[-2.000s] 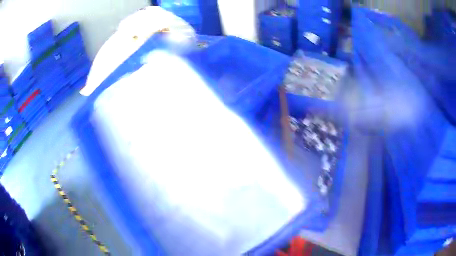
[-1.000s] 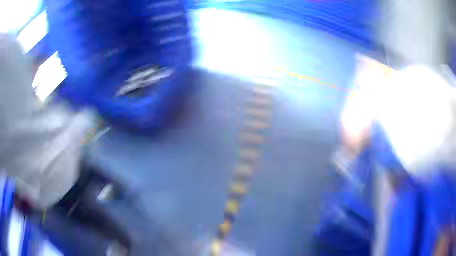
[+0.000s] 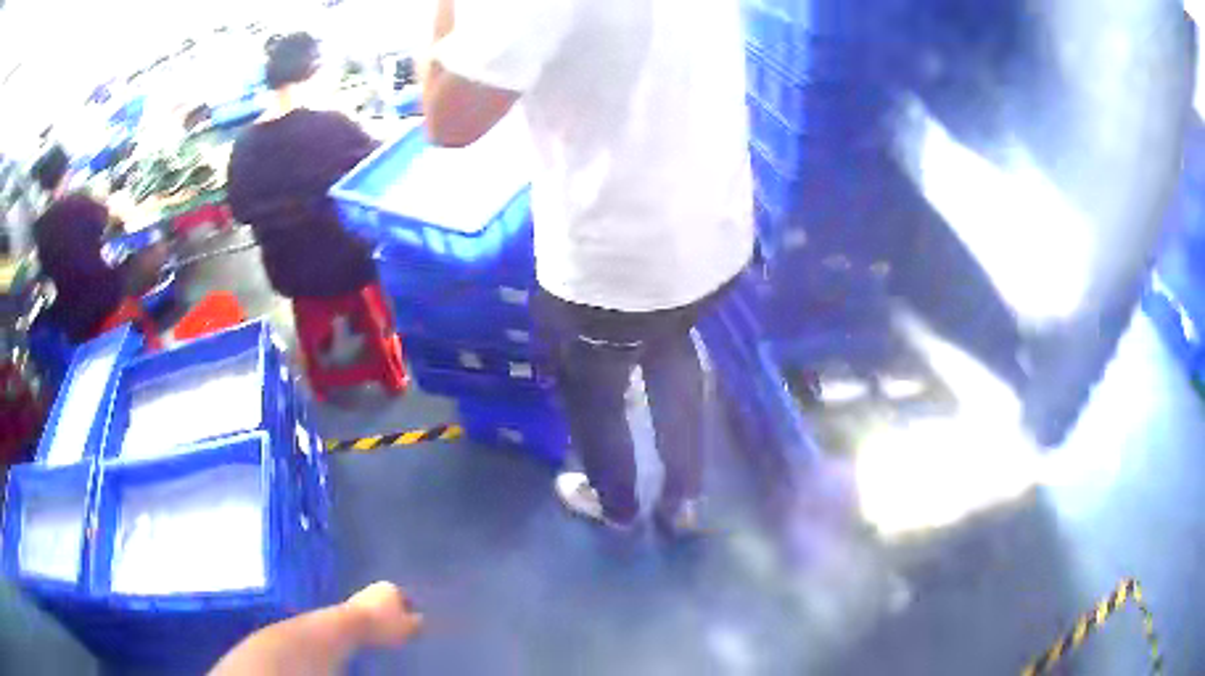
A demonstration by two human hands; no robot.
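Note:
My left hand (image 3: 383, 614) is bare and blurred at the bottom edge, left of centre, with its forearm coming up from below. It is just right of a block of stacked blue crates (image 3: 301, 528). I see nothing in it, but its fingers are too blurred to read. The top crates hold white liner sheets (image 3: 192, 522). My right hand is not in view.
A person in a white shirt (image 3: 641, 159) stands ahead beside another crate stack (image 3: 456, 297). Seated people are at the left, one on a red stool (image 3: 350, 343). A tall blue stack in clear film (image 3: 846, 211) is at the right. Yellow-black tape (image 3: 397, 439) marks the floor.
The view has swung from a white-lined crate, across blurred floor, to a standing person and crate stacks. My left hand now shows at the bottom.

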